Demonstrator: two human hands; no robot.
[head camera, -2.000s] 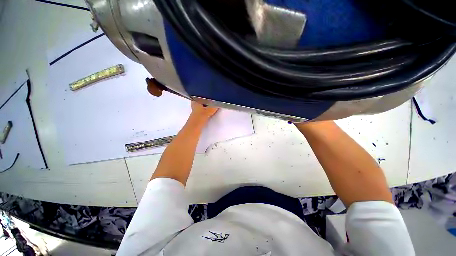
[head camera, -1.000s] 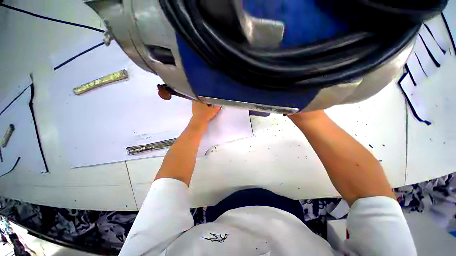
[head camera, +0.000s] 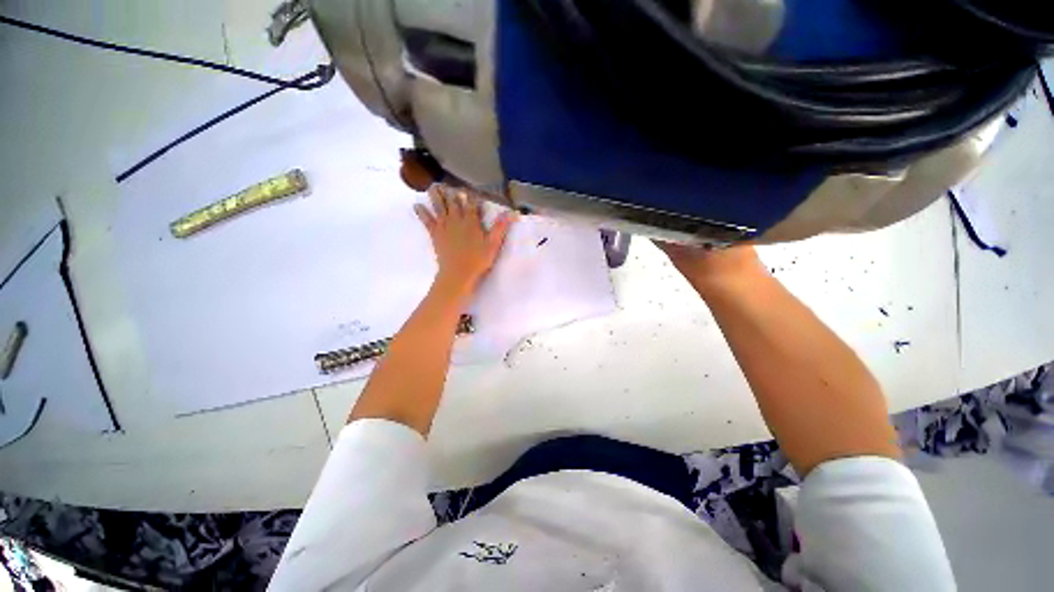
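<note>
The blue and silver cutting machine (head camera: 647, 150) fills the top centre and right, with black cable coiled on it. My left hand (head camera: 467, 237) lies flat with fingers spread on the white-topped fabric lay (head camera: 231, 289), just left of and below the machine body. It holds nothing. My right hand (head camera: 719, 264) is mostly hidden under the machine's lower edge; its grip cannot be seen. A small part of the grey base plate (head camera: 617, 246) shows at the lay's right edge. The blade is hidden.
A gold weight (head camera: 240, 202) and a grey patterned weight (head camera: 353, 355) lie on the lay. Cut pieces with dark edges lie at the far left (head camera: 46, 312) and right (head camera: 977, 214). Fabric scraps (head camera: 162, 541) are heaped below the table's near edge. A thin black cable (head camera: 150, 54) trails at upper left.
The machine has shifted right in view. My left hand now shows clear of it, fingers spread. The grey weight's right end now shows beyond my left forearm.
</note>
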